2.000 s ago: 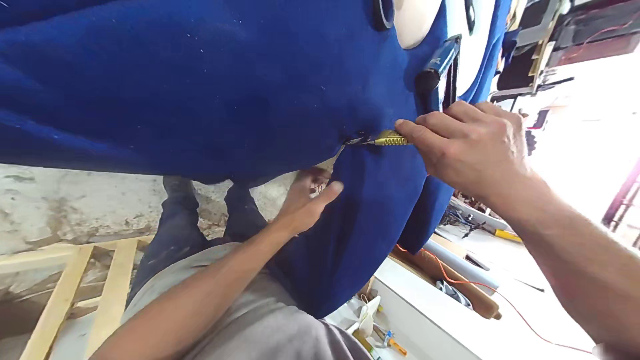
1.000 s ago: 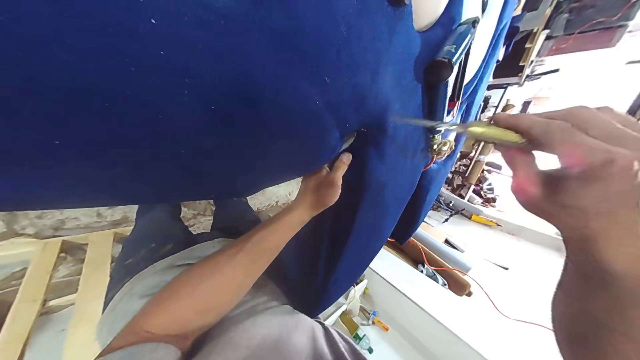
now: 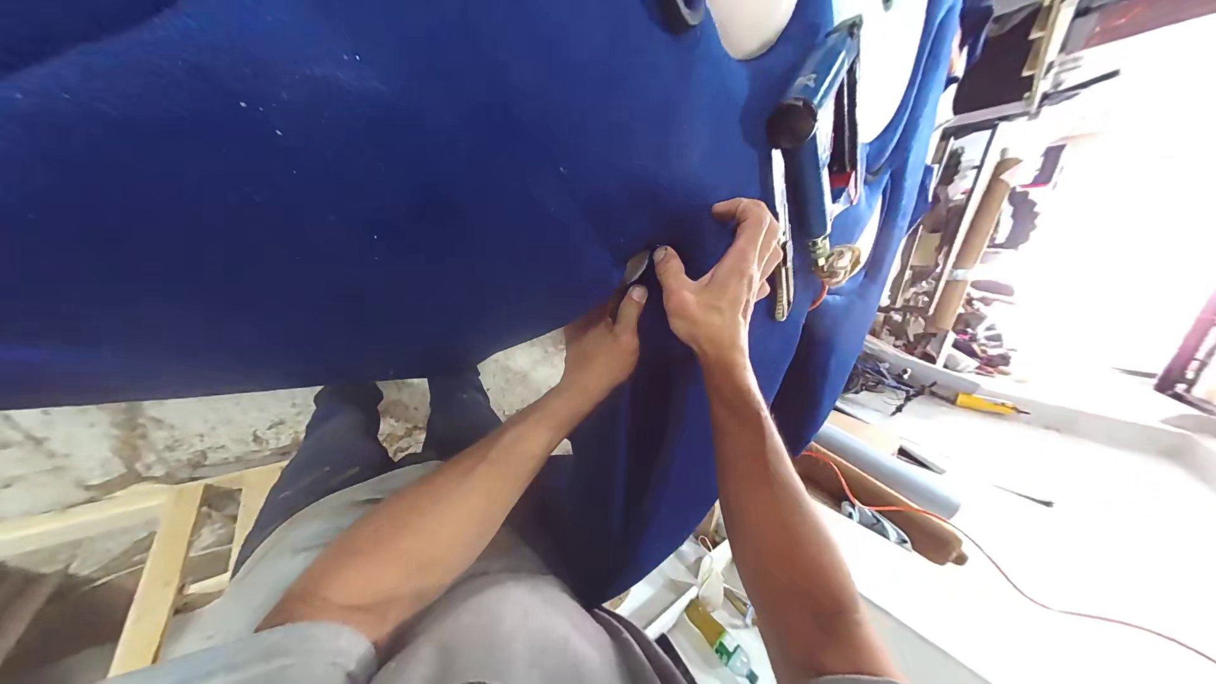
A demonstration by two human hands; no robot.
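Note:
Blue fabric covers a large curved form in front of me, with a small slit in it near both hands. At the slit's lower edge, my left hand pinches the fabric with the thumb on top; its fingers are partly hidden. My right hand touches the fabric just right of the slit with its thumb, fingers spread and curled. Beside it a utility knife lies on the blue fabric. A blue pneumatic staple gun rests further up, its hose fitting pointing down.
An orange air hose runs over the white surface at right. Cardboard and grey rolls lie below the form, near a yellow-handled tool. A plastic bottle is at the bottom. A wooden frame stands at lower left.
My right hand has let go of the yellow knife, which now lies on the fabric, and has moved left to the slit. My left hand stays by the slit.

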